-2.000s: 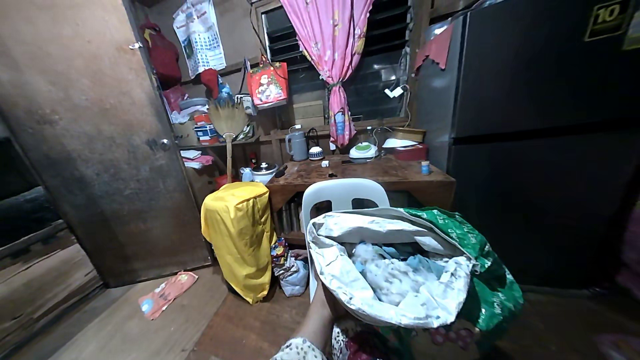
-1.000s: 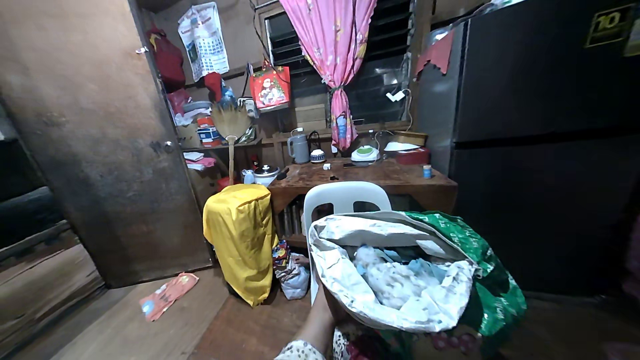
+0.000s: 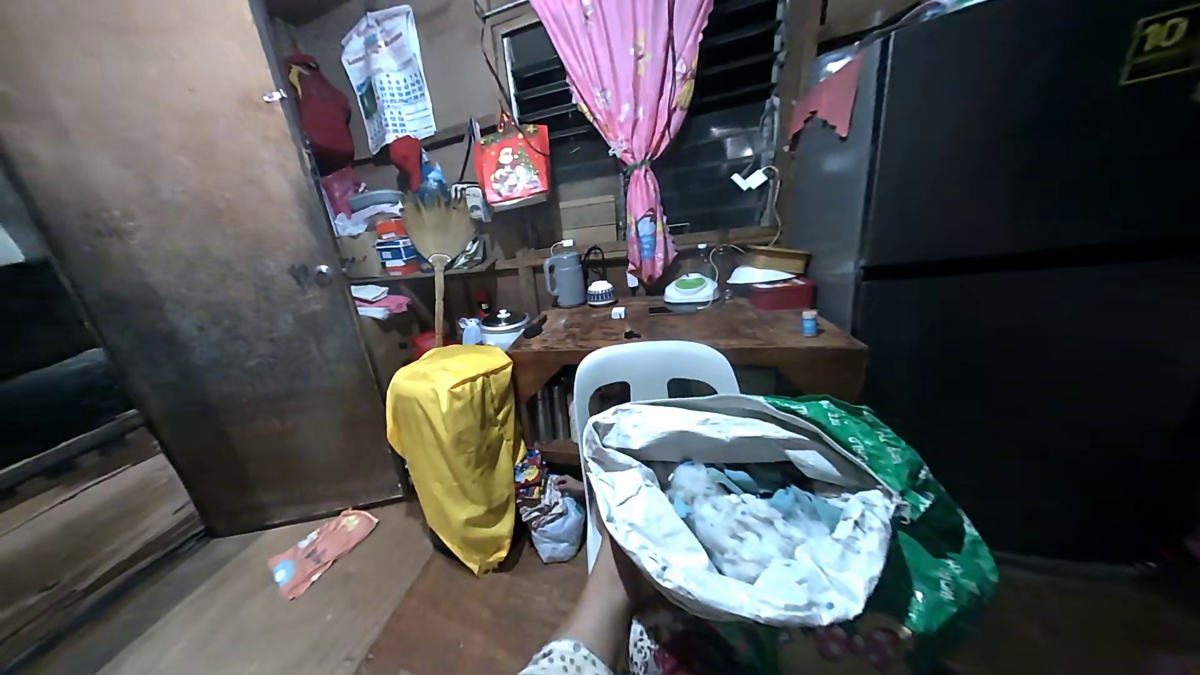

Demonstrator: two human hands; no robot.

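A large green bag (image 3: pixel 937 525) with its white inner side folded out at the mouth stands wide at the lower right, in front of a white plastic chair (image 3: pixel 656 361). White fluffy stuffing (image 3: pixel 741 534) and pale blue scraps lie inside it. My left hand (image 3: pixel 614 562) reaches up from the bottom to the bag's left side; its fingers are hidden behind or under the bag, so its grip does not show. A dotted sleeve covers the wrist. My right hand is not in sight.
Behind the chair is a wooden table (image 3: pixel 694 328) with a kettle and small items. A yellow cloth-covered object (image 3: pixel 459 450) and a plastic bag (image 3: pixel 553 525) are left of the chair. An orange wrapper (image 3: pixel 323 553) lies on the floor. A black refrigerator (image 3: pixel 1022 281) stands at right.
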